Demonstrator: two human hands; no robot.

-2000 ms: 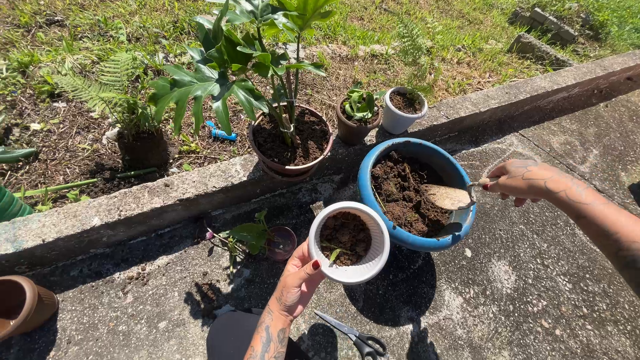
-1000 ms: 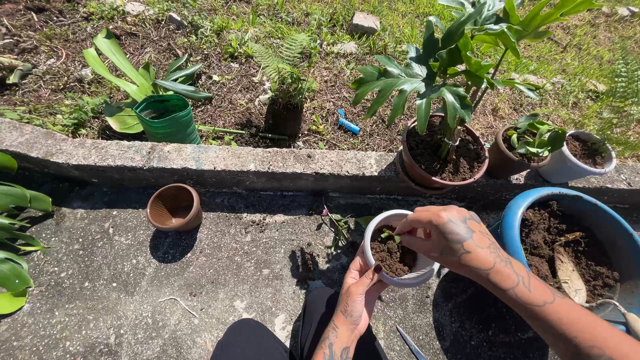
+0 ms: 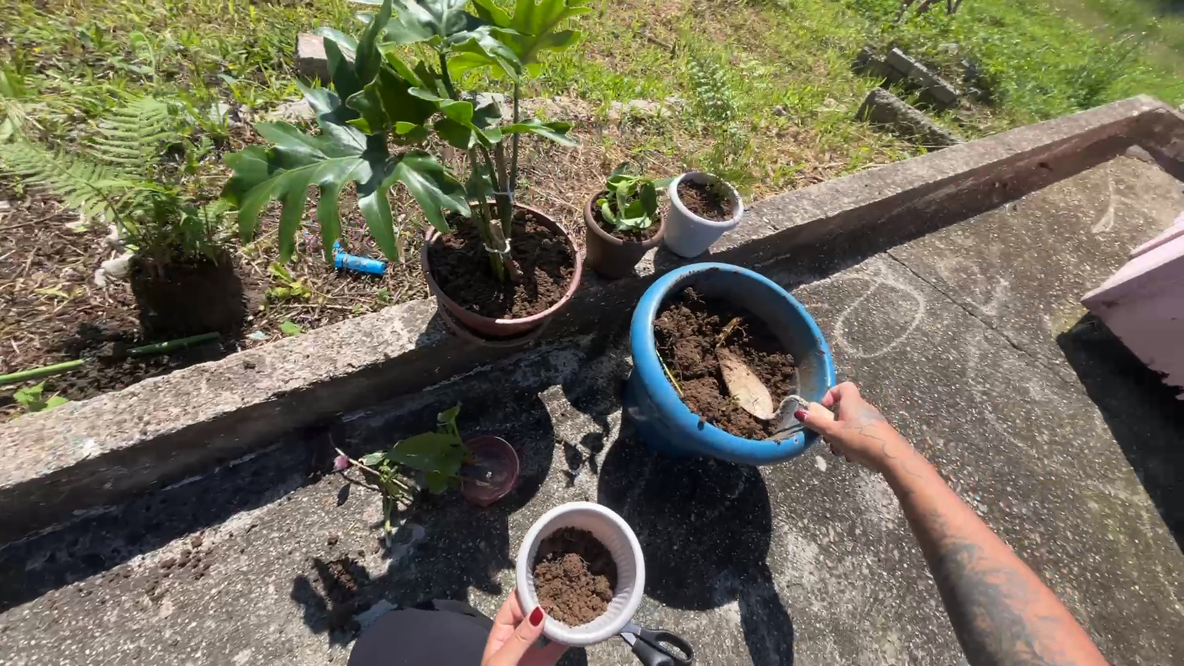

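Note:
My left hand [image 3: 520, 635] grips the rim of a white plastic plant pot [image 3: 627, 592], which is partly filled with loose brown soil [image 3: 575, 575]. No sprout shows on that soil. At the right, my right hand [image 3: 853, 427] holds the handle of a garden trowel [image 3: 747, 387] at the rim of a large blue pot [image 3: 668, 396]. The trowel's soil-dusted blade lies over the dark soil inside the blue pot. Black-handled scissors [image 3: 659, 646] are on the concrete, their blades hidden by the white pot.
Leafy cuttings [image 3: 430, 455] lie beside a small reddish dish [image 3: 490, 470] on the concrete. A low concrete curb [image 3: 277, 375] runs behind. Along it stand a large-leaved plant in a brown pot [image 3: 504, 326], a smaller brown pot [image 3: 614, 252] and another white pot [image 3: 696, 239].
My right hand has left the white pot and now holds the trowel at the blue pot. The green sprout seen in the white pot earlier no longer shows. The view has swung right.

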